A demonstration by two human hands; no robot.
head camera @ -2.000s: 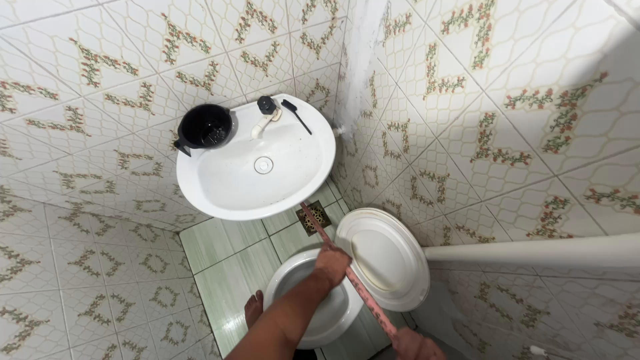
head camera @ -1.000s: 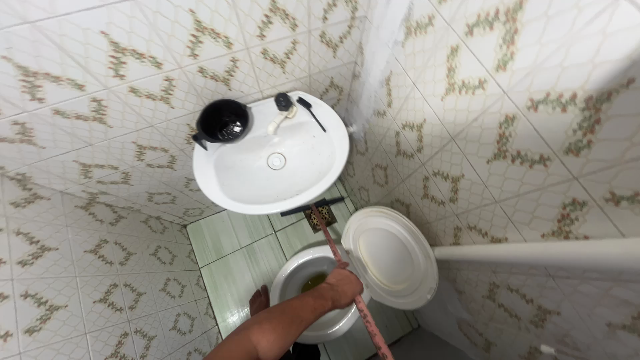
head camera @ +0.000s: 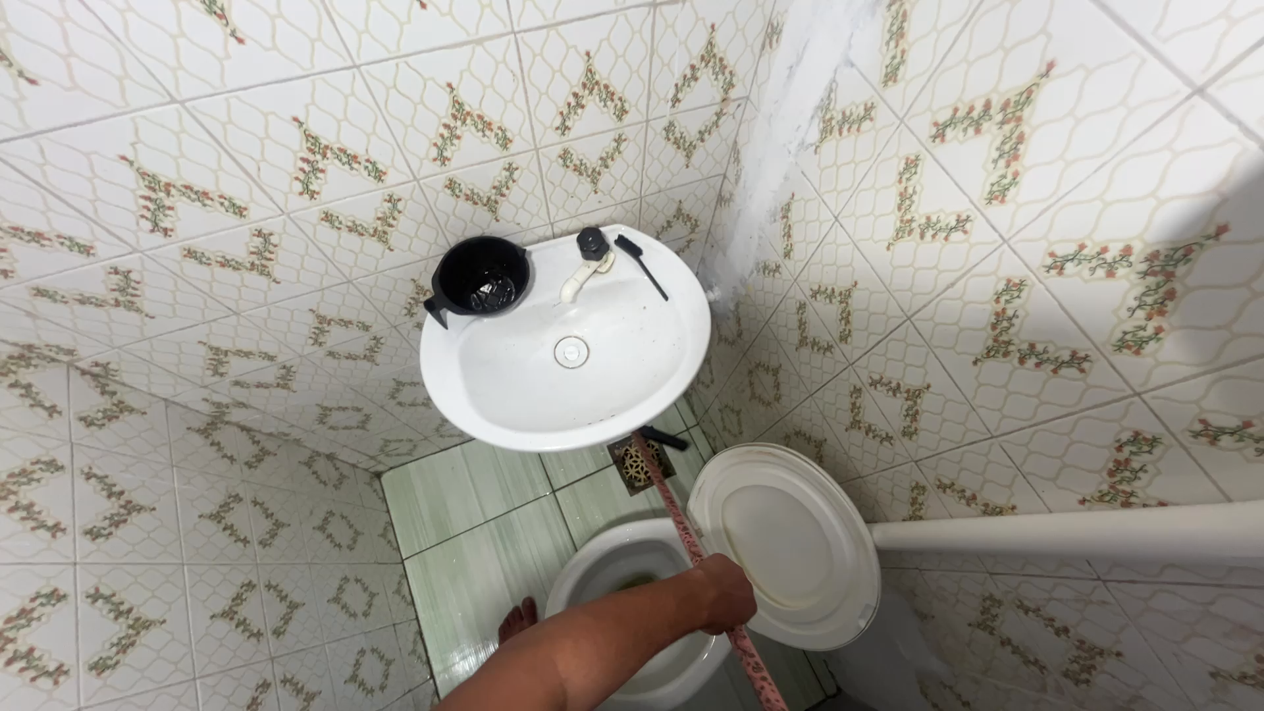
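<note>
My left hand is closed around a long pink patterned pole, above the right side of the toilet bowl. The pole runs from the bottom edge of the view up to the sink's front edge. At its far end a black bar-shaped head shows partly beside the square floor drain; the sink hides the rest. My right hand is out of view.
The white sink carries a black bowl, a faucet and a small black brush. Below are the toilet bowl, its raised lid, a bare foot and green floor tiles. A white pipe crosses at right.
My right hand, on the pole at the lower right two seconds ago, is out of view. The black head, seen more fully one second ago, is now mostly hidden under the sink.
</note>
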